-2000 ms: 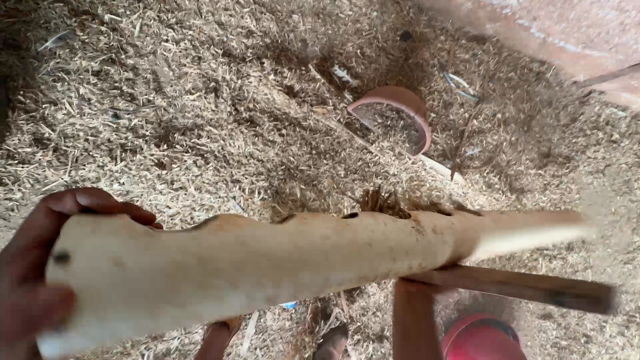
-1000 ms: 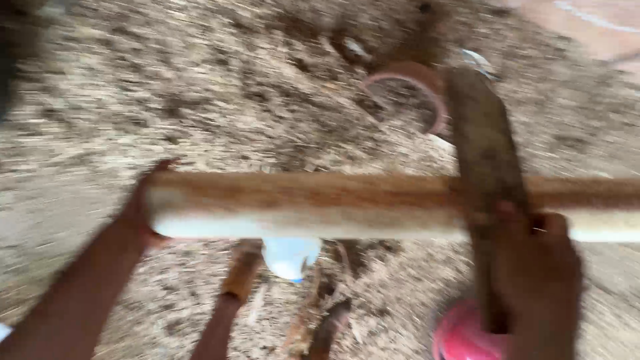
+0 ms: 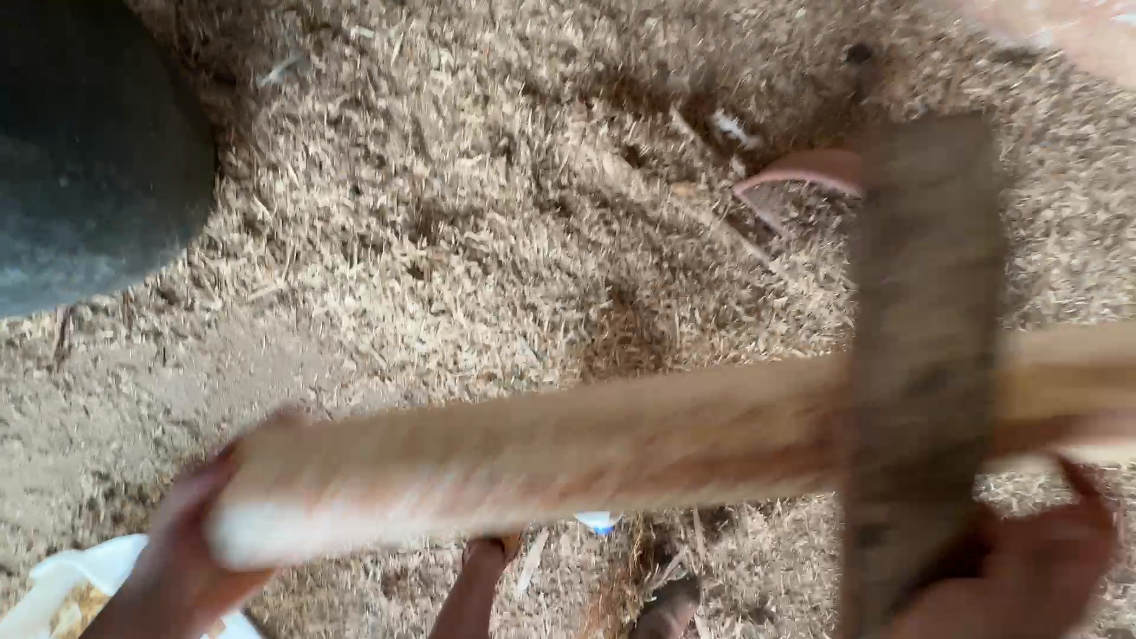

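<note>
A long pale wooden pole (image 3: 550, 453) runs across the view, blurred, rising slightly to the right and passing out at the right edge. Around its left end is my left hand (image 3: 200, 524), thumb side on top. At lower right my right hand (image 3: 1021, 568) grips a flat, weathered wooden board (image 3: 927, 355), held upright in the view and crossing over the pole. One finger of that hand reaches toward the pole's underside; whether it touches is unclear. The board's lower end is partly hidden by the hand.
Wood shavings (image 3: 444, 266) cover the ground. A dark rounded object (image 3: 89, 160) fills the upper left. A broken reddish ring-shaped piece (image 3: 808, 169) lies behind the board. A white sack or sheet (image 3: 80, 572) is at lower left. Bare feet and a leg (image 3: 470, 590) show below the pole.
The pole's left end has moved lower in view and the pole is now tilted. Two seconds ago the board lay lower right, beneath the pole; now it crosses over it. The dark rounded object has come into view.
</note>
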